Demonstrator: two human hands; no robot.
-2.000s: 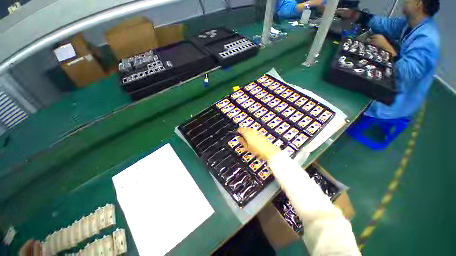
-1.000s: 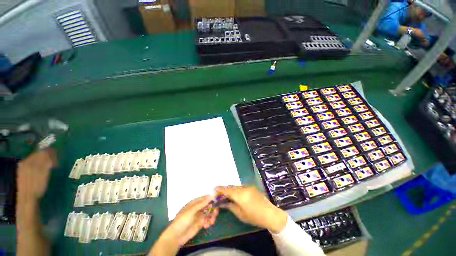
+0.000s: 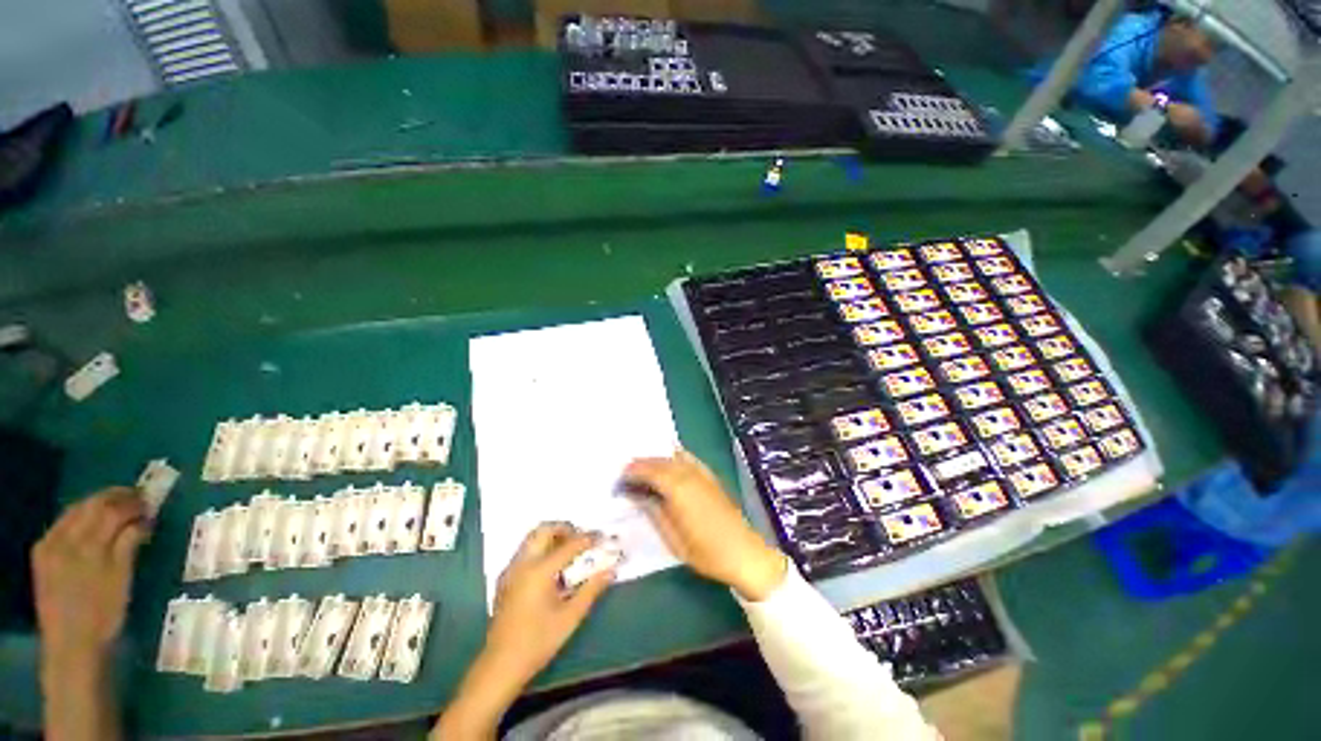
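My left hand [image 3: 533, 605] holds a small white housing [image 3: 591, 562] in its fingertips over the lower part of the white paper [image 3: 568, 413]. My right hand [image 3: 698, 524] is just up and right of it, fingertips together over the paper; whether something thin is pinched there is not clear. Three tight rows of cream-white housings [image 3: 330, 443] stand left of the paper. Right of it lies the black blister tray [image 3: 768, 340], with printed-face parts [image 3: 908, 524] in its right columns and glossy empty pockets at left.
Another person's hand [image 3: 90, 565] touches a white piece [image 3: 157, 482] at far left. Two loose pieces lie beyond it. Black parts trays [image 3: 710, 123] stand on the far bench. An open carton [image 3: 942, 637] is below the tray. A person in blue [image 3: 1145, 73] sits at upper right.
My right hand has come from the blister tray to the paper. Since one second ago my hands have moved apart, and the white housing now shows in my left fingers.
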